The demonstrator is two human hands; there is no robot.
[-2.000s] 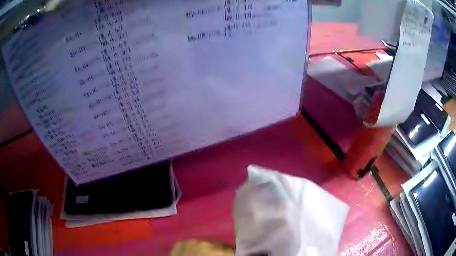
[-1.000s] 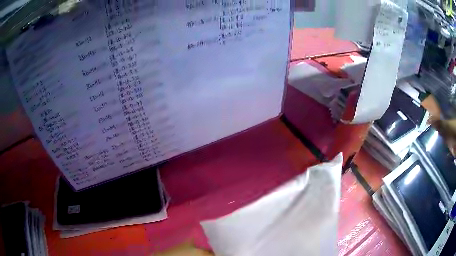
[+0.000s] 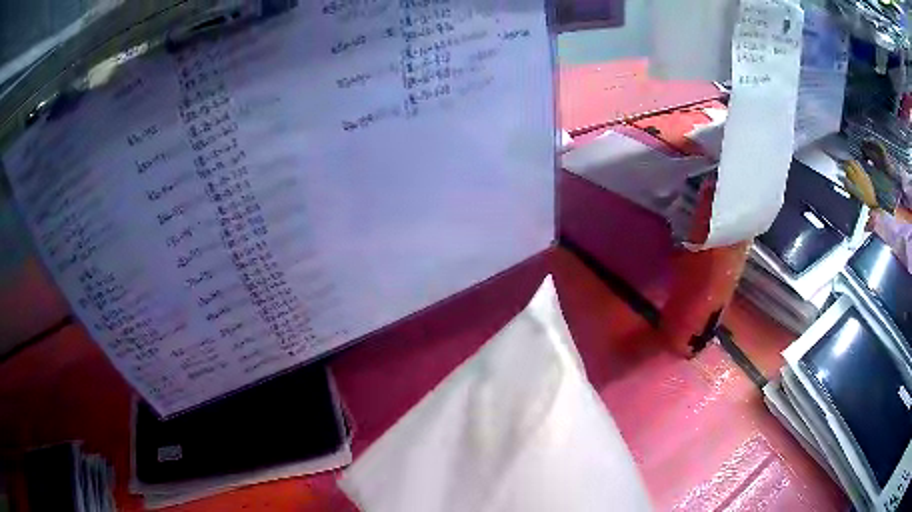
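Note:
A white protective sleeve (image 3: 500, 420) stands up from the bottom edge at the centre, tilted, with one corner pointing up. Its lower part is cut off by the picture's edge. Whether anything is inside it cannot be told. Neither my left hand nor my right hand shows; whatever holds the sleeve is hidden or out of the picture. A dark tablet with a small label (image 3: 240, 430) lies on white sheets at the lower left, partly behind the record sheet (image 3: 440, 190).
Stacked tablets with white sheets (image 3: 860, 375) stand at the right, with another stack (image 3: 805, 225) behind. A thin stack (image 3: 70, 480) is at the lower left. A paper strip (image 3: 757, 130) hangs on an orange-red post (image 3: 705, 295). Another person's hand (image 3: 868, 180) is at the far right.
The white sleeve has shifted left and turned, now with one corner up. The yellowish blurred shape at the bottom edge is gone. The other person's hand has moved back from the right stacks.

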